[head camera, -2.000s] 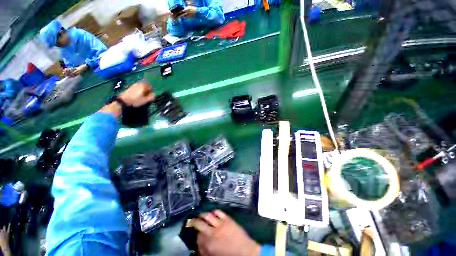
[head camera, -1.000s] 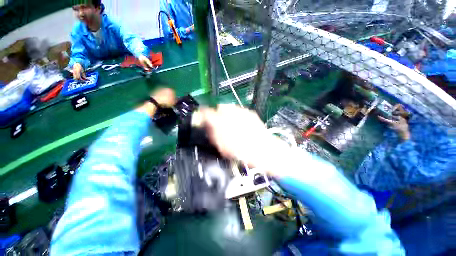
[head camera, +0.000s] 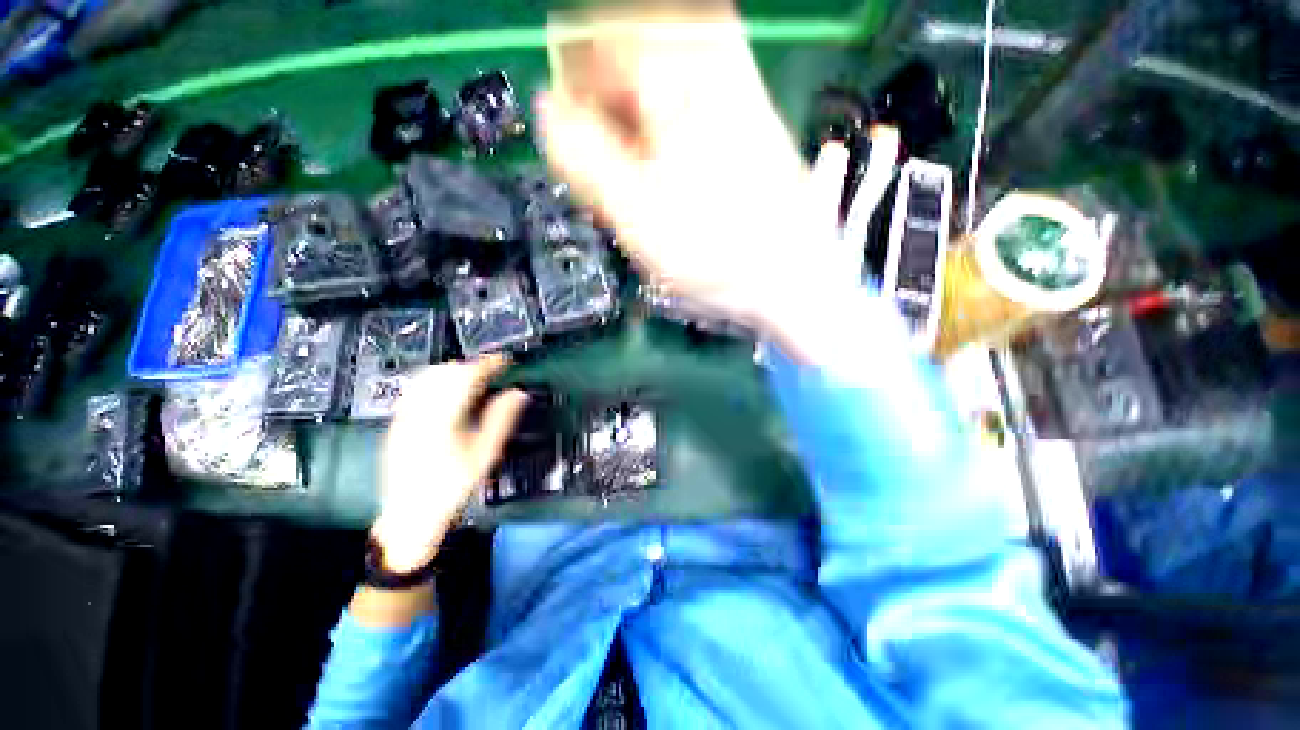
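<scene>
An opened housing (head camera: 616, 454), two dark halves side by side with silvery detail inside, lies on the green bench close to my body. My left hand (head camera: 435, 445) is at its left half, thumb and fingers on its upper left edge. My right hand (head camera: 659, 150) is stretched forward over the bench, pale and blurred, its fingers near the top edge. Whether it holds anything cannot be seen. Patterned camera units (head camera: 324, 245) lie in a cluster beyond my left hand, some stacked.
A blue parts bin (head camera: 154, 307) with silvery pieces and a clear plastic bag (head camera: 235, 435) lie left. A white tape dispenser (head camera: 920, 250) and a large tape roll (head camera: 998, 271) stand right. Dark units (head camera: 406, 117) sit farther back. A pale cord hangs near the dispenser.
The view has swung down to the near bench. My left hand has come back from the far units to the opened housing close in. My right forearm now reaches forward, apart from my left hand.
</scene>
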